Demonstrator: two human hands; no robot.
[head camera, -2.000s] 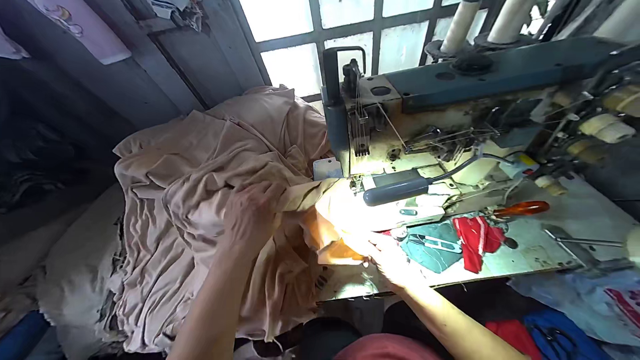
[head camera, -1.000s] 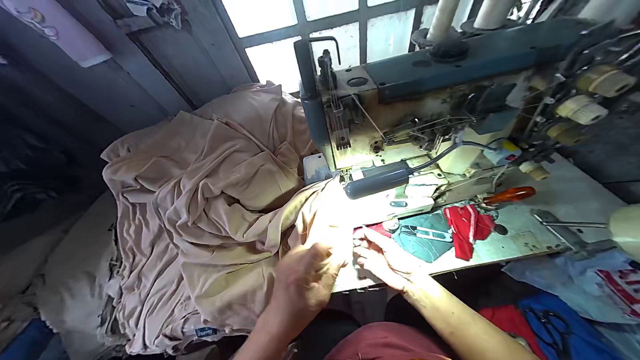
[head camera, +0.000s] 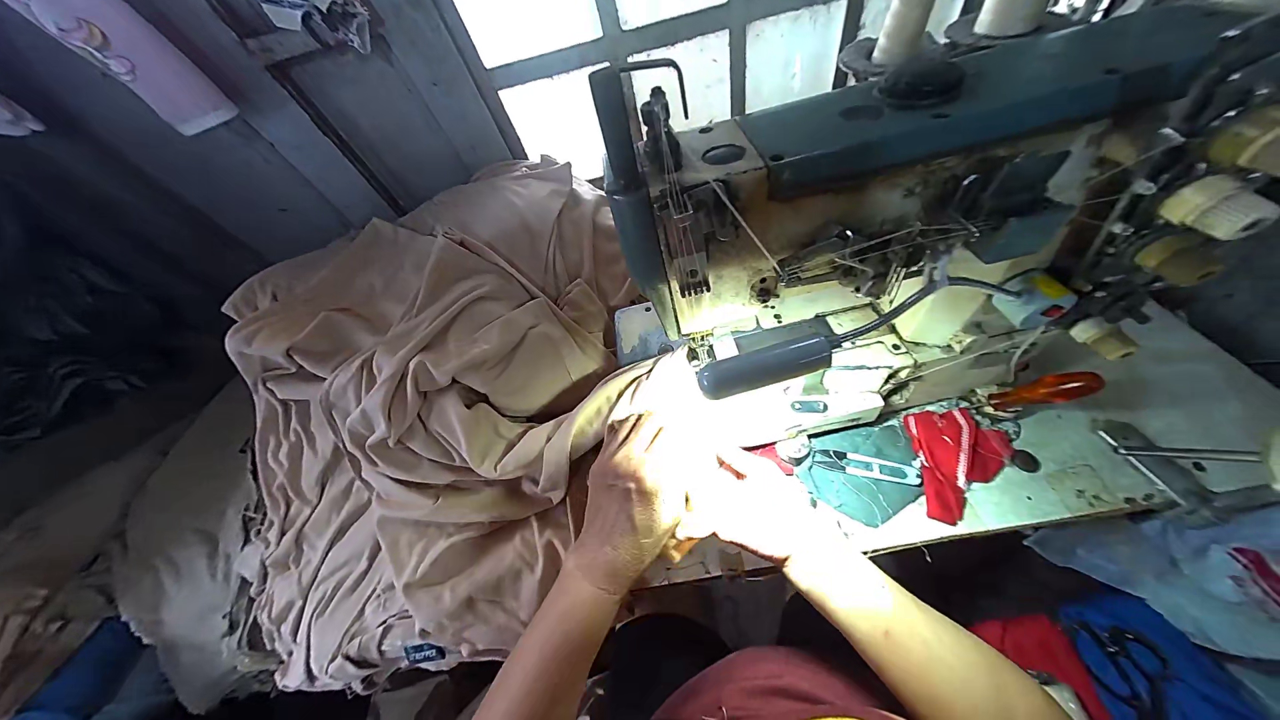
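Note:
Beige knit fabric (head camera: 470, 400) lies in a large heap left of an industrial sewing machine (head camera: 940, 130), and a strip of it runs to the needle area. My left hand (head camera: 630, 490) grips the edge of that fabric just in front of the needles. Beside it, my right hand (head camera: 750, 500) has its fingers on the same cloth, close to my left fingertips. Glare from a grey work lamp (head camera: 765, 368) washes out the cloth and part of both hands, so the exact hold of the right fingers is hard to see.
On the machine table (head camera: 1080, 490) lie a teal cloth piece (head camera: 865, 500), a red cloth scrap (head camera: 945, 465) and an orange-handled tool (head camera: 1050, 390). Thread cones (head camera: 905, 30) stand on top. Black scissors (head camera: 1125, 660) rest on blue fabric at lower right. A barred window is behind.
Two seconds ago my left hand lay on the heap, apart from the right; it has moved right, beside my right hand. Since one second ago both hands are nearer the needles.

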